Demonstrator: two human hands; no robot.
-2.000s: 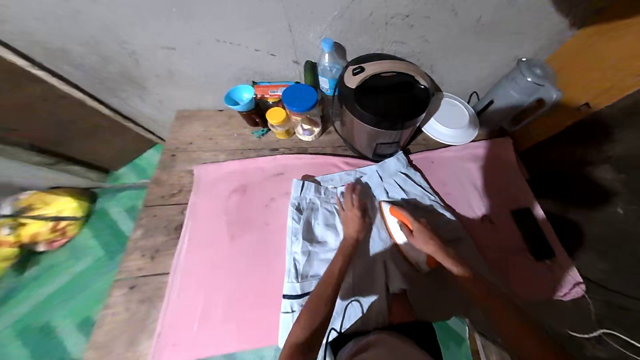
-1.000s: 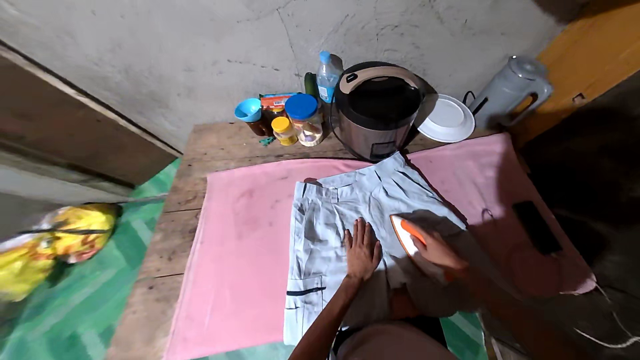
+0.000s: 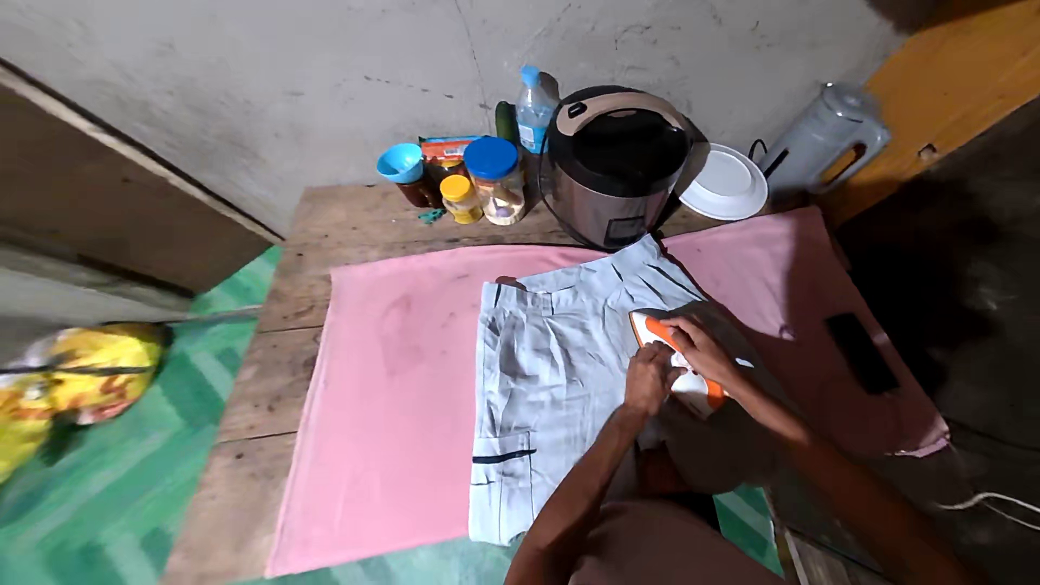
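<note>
Light grey cargo shorts (image 3: 561, 357) lie over a pink cloth (image 3: 390, 390) on a wooden table. An orange and white clothes iron (image 3: 699, 392) rests on the right half of the shorts, its tip toward the waistband. My right hand (image 3: 703, 349) is closed around the iron's handle. My left hand (image 3: 652, 378) is at the iron's left side with its fingers bent against it; whether it grips the iron or only touches it, I cannot tell. A dark pocket trim shows on the lower left leg of the shorts.
Along the wall stand a rice cooker (image 3: 617, 171), a plastic bottle (image 3: 534, 114), a blue-lidded jar (image 3: 497, 183), a yellow-lidded jar (image 3: 461, 200), a blue cup (image 3: 400, 164), white plates (image 3: 725, 183) and a grey pitcher (image 3: 825, 142). A black phone-like object (image 3: 861, 353) lies at the right.
My left hand, spread flat on the shorts one second ago, has moved right to the iron, and its fingers are now bent. My right hand stays on the iron.
</note>
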